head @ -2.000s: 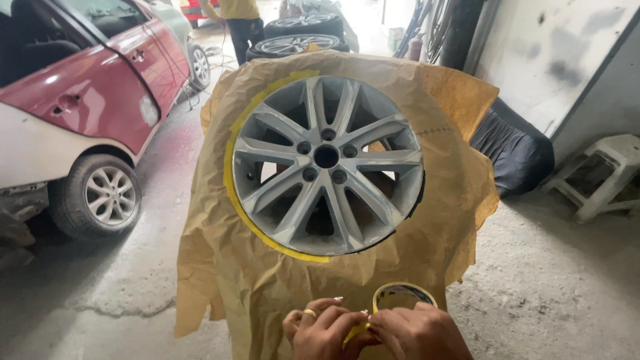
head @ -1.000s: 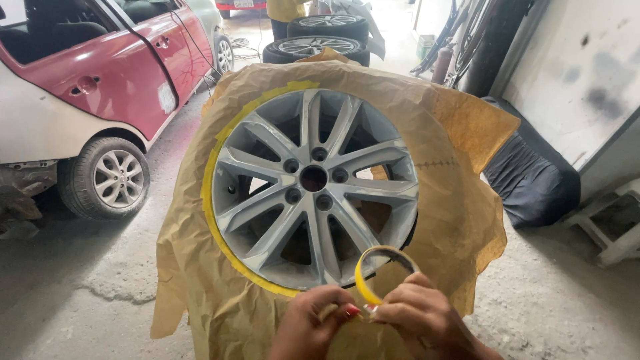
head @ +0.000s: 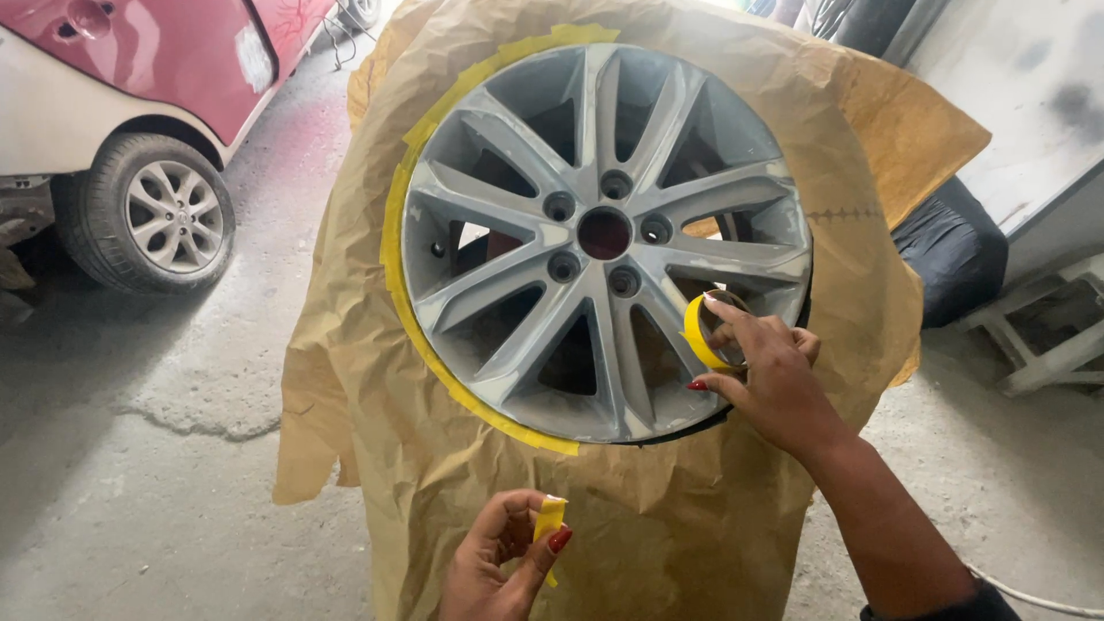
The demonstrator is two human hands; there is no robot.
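A grey multi-spoke alloy wheel [head: 552,233] lies face up, surrounded by brown masking paper [head: 673,526]. Yellow masking tape [head: 398,250] runs along the wheel's left edge, from the top round to the bottom; at the lower right a dark edge shows between wheel and paper. Between thumb and fingers my left hand [head: 504,556] pinches a short strip of yellow tape [head: 549,517], below the wheel and apart from it. My right hand [head: 768,371] holds the roll of yellow masking tape [head: 699,335] over the wheel's lower right spokes.
At the left stands a red and pale car [head: 52,95] with its wheel [head: 177,216] on the concrete floor. A dark covered object [head: 953,250] and a whitish stool [head: 1044,332] are at the right, beside a pale panel [head: 1000,78]. A pale cable [head: 1026,597] lies at the lower right.
My hands were close together at the tape; now they are apart, with a separate strip in the left. The right hand has moved up over the wheel with the roll. The view is closer to the wheel.
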